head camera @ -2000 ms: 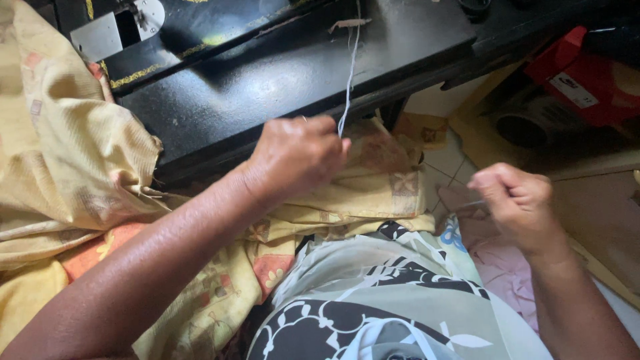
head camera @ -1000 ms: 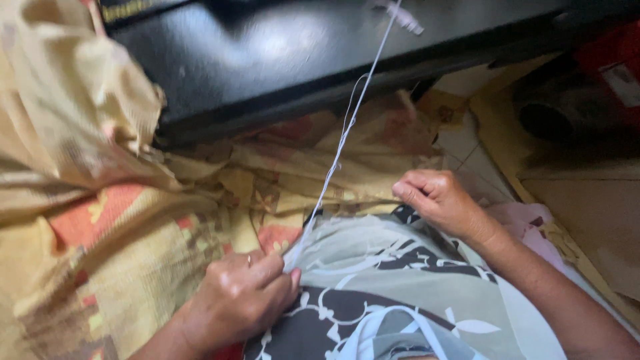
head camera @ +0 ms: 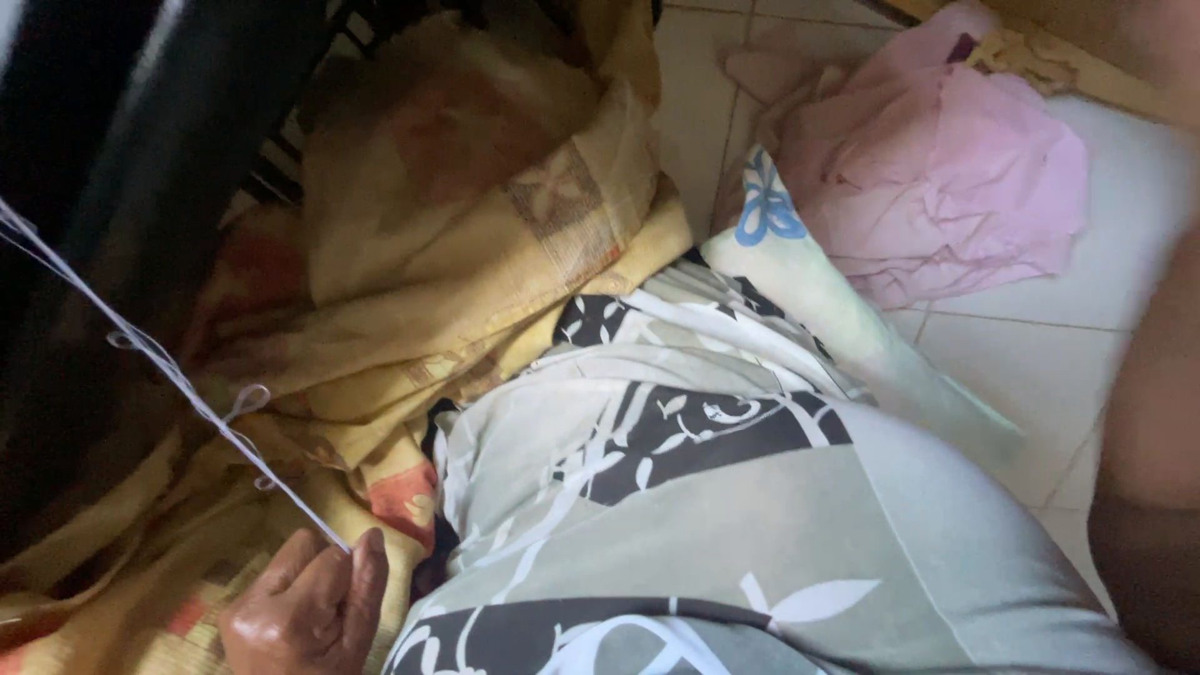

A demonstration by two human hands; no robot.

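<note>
My left hand (head camera: 305, 595) is at the lower left, its fingers closed on strands of white thread (head camera: 183, 384). Taut and bearing several small loops, the thread runs up to the left edge of the view. Yellow patterned cloth (head camera: 450, 234) with red-orange patches lies behind and beside this hand. My right hand cannot be made out; only a blurred arm (head camera: 1148, 403) shows at the right edge. Grey, black and white printed clothing (head camera: 731, 534) covers my lap.
A black table edge (head camera: 122, 141) runs down the upper left. Crumpled pink cloth (head camera: 937, 178) lies on the white tiled floor (head camera: 1012, 375), near a pale cloth with a blue flower (head camera: 771, 206). A wooden edge (head camera: 1116, 89) crosses the top right.
The view has swung right and down. My right hand, near my lap one second ago, has moved away to the right, leaving only its arm plainly visible. My left hand still grips the thread.
</note>
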